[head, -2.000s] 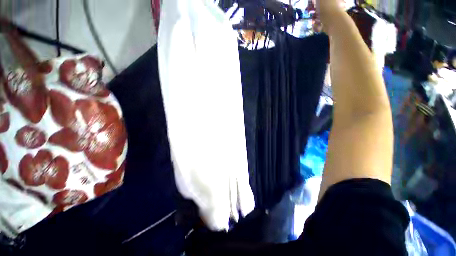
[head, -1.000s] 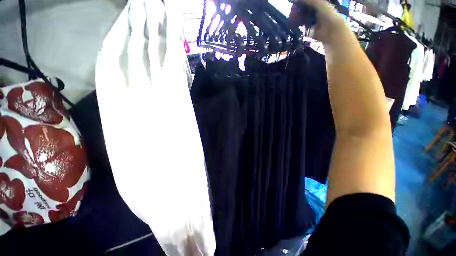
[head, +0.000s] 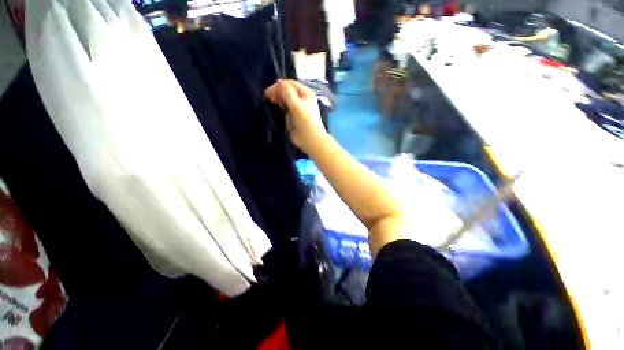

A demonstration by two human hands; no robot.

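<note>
Black garments [head: 226, 109] hang in long folds in front of me, their tops cut off by the upper edge. My right hand [head: 291, 106] is at their right edge, its fingers pinched on the dark cloth; the exact grip is slightly blurred. A long white garment [head: 130, 123] hangs to their left, slanting down towards my body. My left hand is not in view.
A blue basket [head: 510, 225] of clear plastic bags [head: 424, 198] stands right of the garments, with a tan pole [head: 482, 208] slanting over it. A long white table [head: 547, 150] edged in yellow is at the right. More garments [head: 306, 27] hang behind.
My right hand has come down from the black hangers to the side of the black garments. The view has turned right and down, bringing the basket and table into sight.
</note>
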